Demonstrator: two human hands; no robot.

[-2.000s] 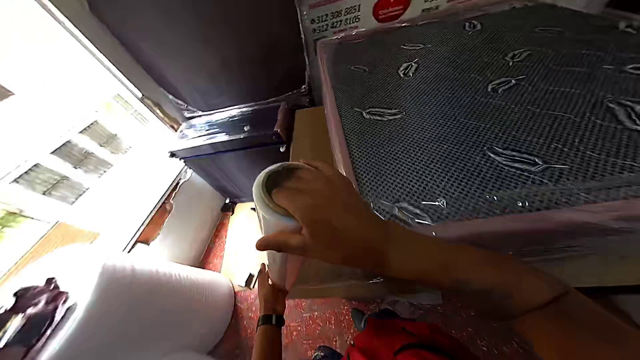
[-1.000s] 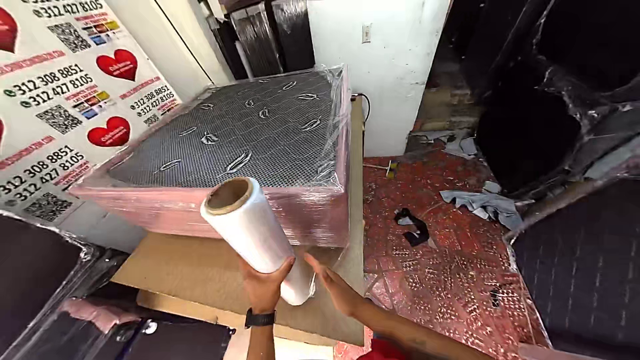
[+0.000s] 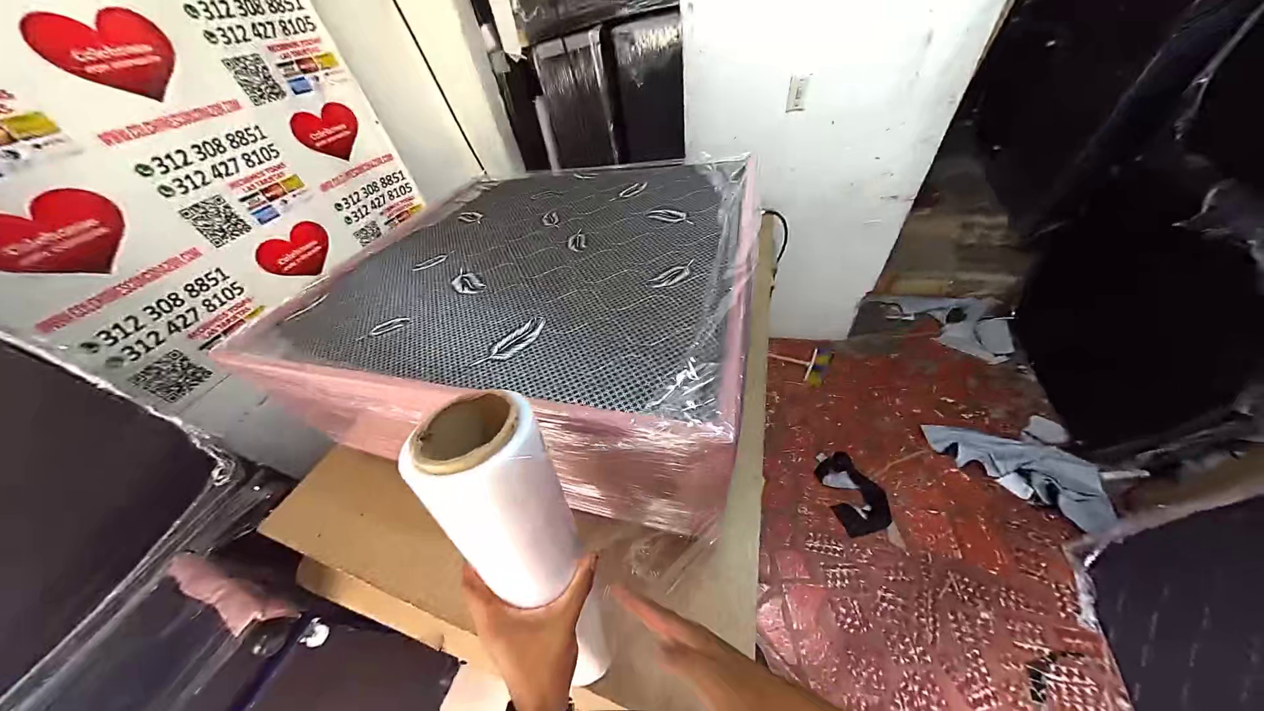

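A roll of clear stretch film [image 3: 509, 513] on a cardboard core stands tilted in front of me, its hollow end facing up. My left hand [image 3: 533, 622] is wrapped around the lower part of the roll. Just right of the roll is my right hand [image 3: 662, 627], fingers extended and apart, holding nothing that I can see. Beyond them lies a mattress [image 3: 553, 281] with a dark grey, leaf-patterned top and pink sides, covered in glossy film. Film stretches near its closest corner, by my right hand.
Under the mattress is a cardboard-covered surface [image 3: 365, 523]. A printed banner [image 3: 227, 148] hangs behind at left. Dark film-wrapped items stand on both sides. On the red floor [image 3: 839, 612] lie a black strap-like scrap [image 3: 859, 499], grey cloth [image 3: 1037, 469] and a small brush-like object [image 3: 818, 365].
The view has swung widely since two seconds ago. My right hand, at the roll's top end in the oldest frame, is now off it and low beside it. My left hand still holds the roll.
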